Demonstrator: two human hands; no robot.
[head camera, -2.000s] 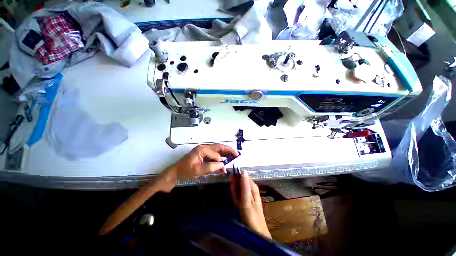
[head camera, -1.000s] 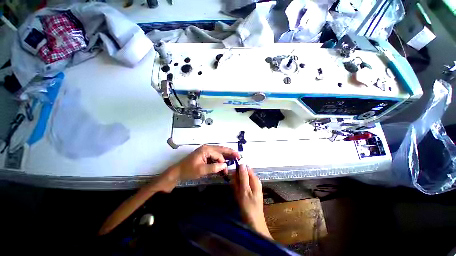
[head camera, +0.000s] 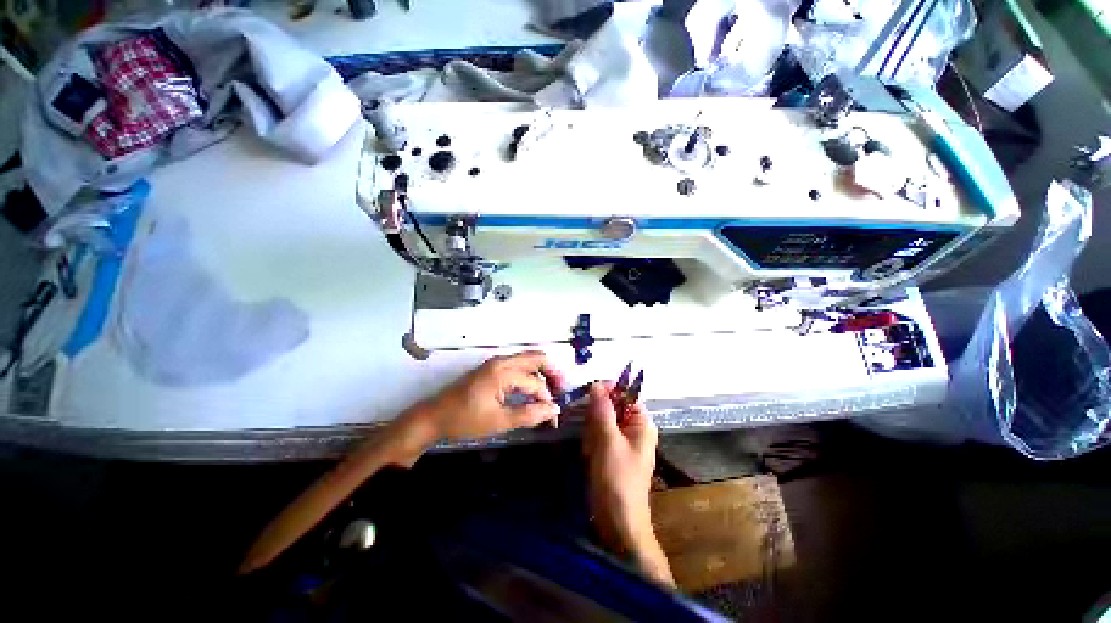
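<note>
My left hand (head camera: 493, 399) is at the table's front edge, its fingers closed on one end of a small dark label strip (head camera: 575, 393). My right hand (head camera: 620, 453) is just right of it and holds thread snips (head camera: 629, 387), blades up and a little apart. Its thumb and finger are at the strip's right end. More small dark labels (head camera: 584, 338) lie on the machine bed just above my hands. The needle and presser foot (head camera: 472, 287) are up and left of them, with no cloth under them that I can see.
The white sewing machine (head camera: 548, 170) stands behind my hands, a dark label stack (head camera: 642, 281) under its arm. A light grey cut panel (head camera: 201, 314) lies left. A grey garment bundle (head camera: 262, 79) with red plaid is at the back left. A clear plastic bag (head camera: 1036, 353) hangs right.
My right hand has moved slightly right and turned, so the snips' blades now point up and show clearly. The dark strip now stretches between both hands. My left hand stays almost in place.
</note>
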